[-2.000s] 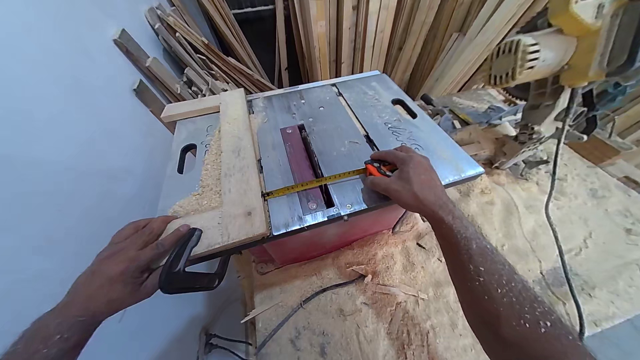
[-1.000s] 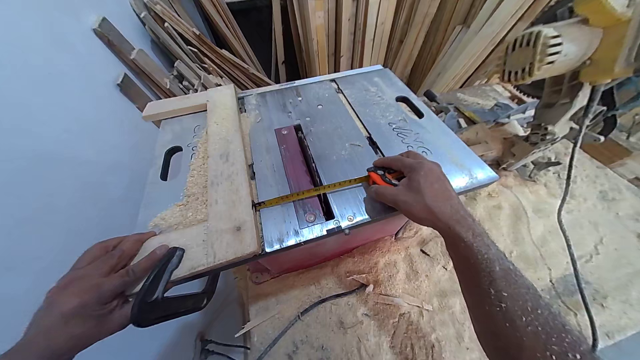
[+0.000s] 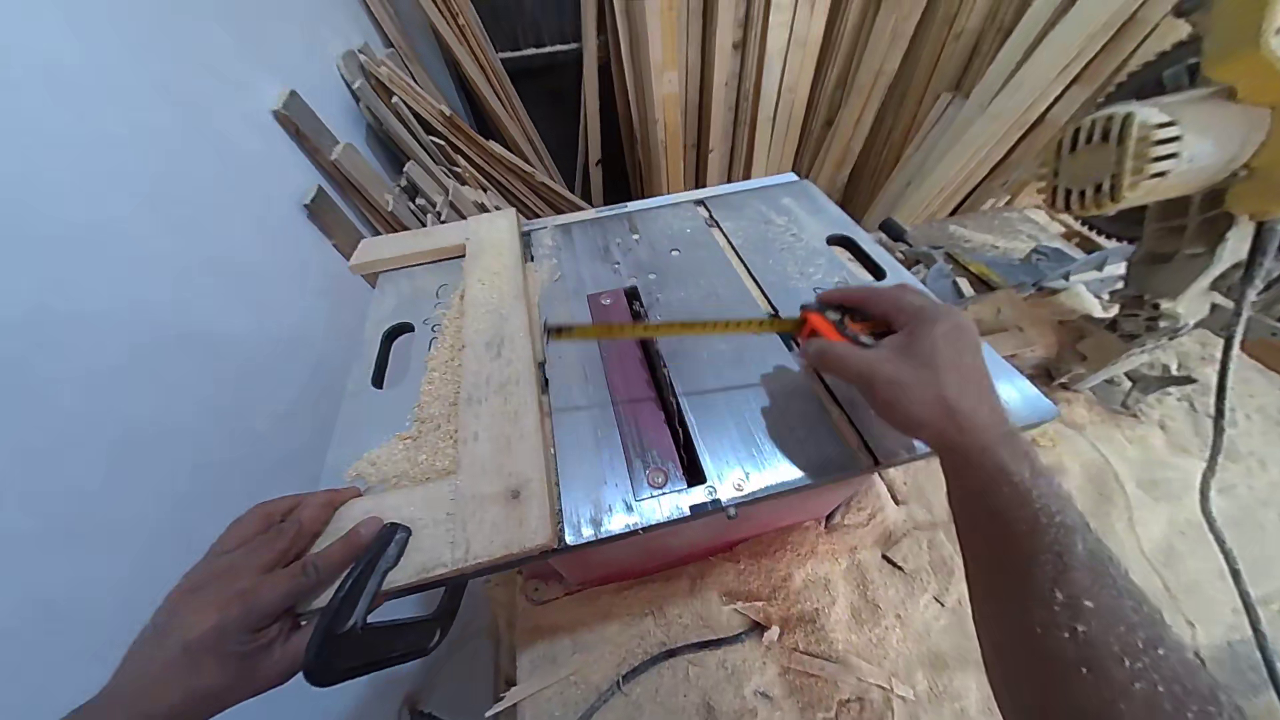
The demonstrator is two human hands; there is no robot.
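My right hand point(image 3: 900, 350) grips an orange and black tape measure point(image 3: 828, 325) above the metal top of a table saw point(image 3: 740, 410). Its yellow blade point(image 3: 680, 328) stretches left over the red throat plate point(image 3: 640, 400) and the dark blade slot, its end near the edge of a wooden fence point(image 3: 500, 390). The tape casts a shadow on the metal. My left hand point(image 3: 260, 580) holds the fence's near-left end, beside a black clamp point(image 3: 375, 620). Sawdust point(image 3: 425, 420) is heaped in the fence's inner corner.
Wooden boards point(image 3: 720, 90) lean behind the saw, with offcuts point(image 3: 400, 160) at the back left. A yellow power saw point(image 3: 1160, 140) stands at the right, scraps point(image 3: 1040, 280) below it. A cable point(image 3: 1215, 460) hangs on the right; another point(image 3: 670, 655) lies in sawdust in front.
My right hand has moved the tape farther back along the saw top and lifted it off the surface. My left hand stays at the fence's near end.
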